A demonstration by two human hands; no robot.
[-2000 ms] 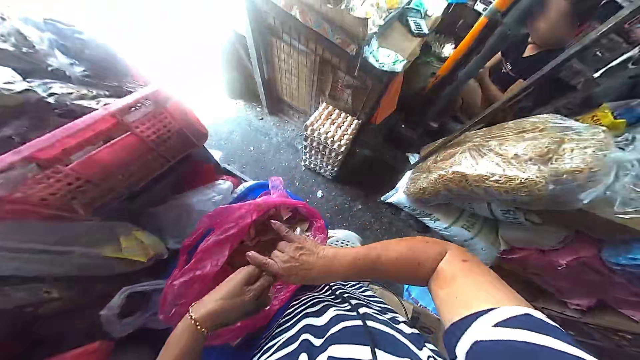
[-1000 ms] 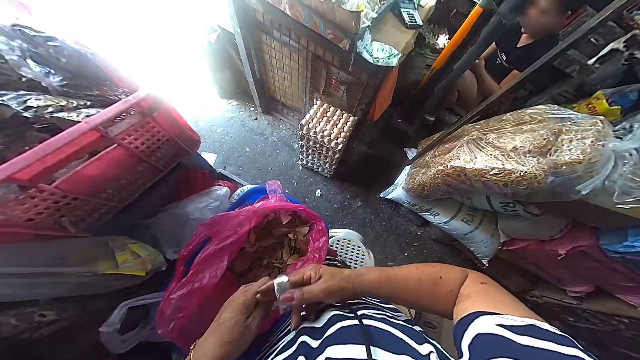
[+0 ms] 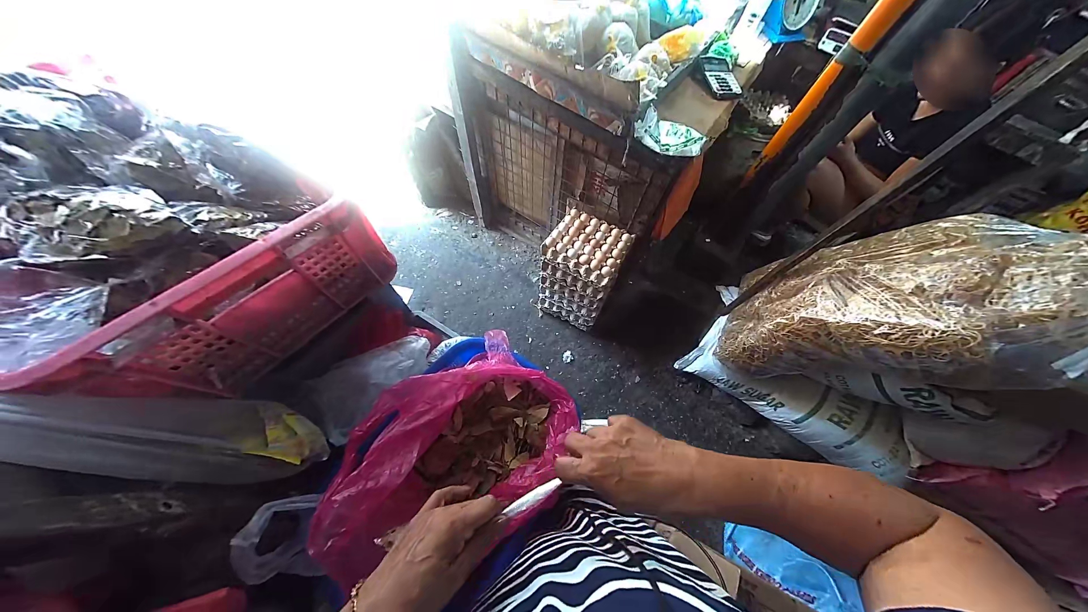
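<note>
A pink plastic bag (image 3: 382,425) lines a blue container (image 3: 459,352) in front of my body. Dried brown leaves (image 3: 493,433) fill its mouth. At the near side of the bag, my left hand (image 3: 438,544) holds a thin white plastic piece (image 3: 532,497) between thumb and fingers, over the pink rim. My right hand (image 3: 625,463) is closed at the bag's right edge, where a bit of white material shows beside its fingers. Whether both white parts are one piece cannot be told, as the hand and bag hide what lies between.
A red plastic crate (image 3: 255,314) with wrapped goods stands left. Stacked egg trays (image 3: 586,263) sit on the floor by a wire-mesh stand (image 3: 544,170). At right, a clear bag of dried strands (image 3: 901,297) rests on sugar sacks (image 3: 807,416). A person (image 3: 909,136) sits behind a rail.
My hands were together by the bag's near edge, around a small whitish piece, one second ago; now they are apart, the right one further right. Two seconds ago both were over the bag's mouth.
</note>
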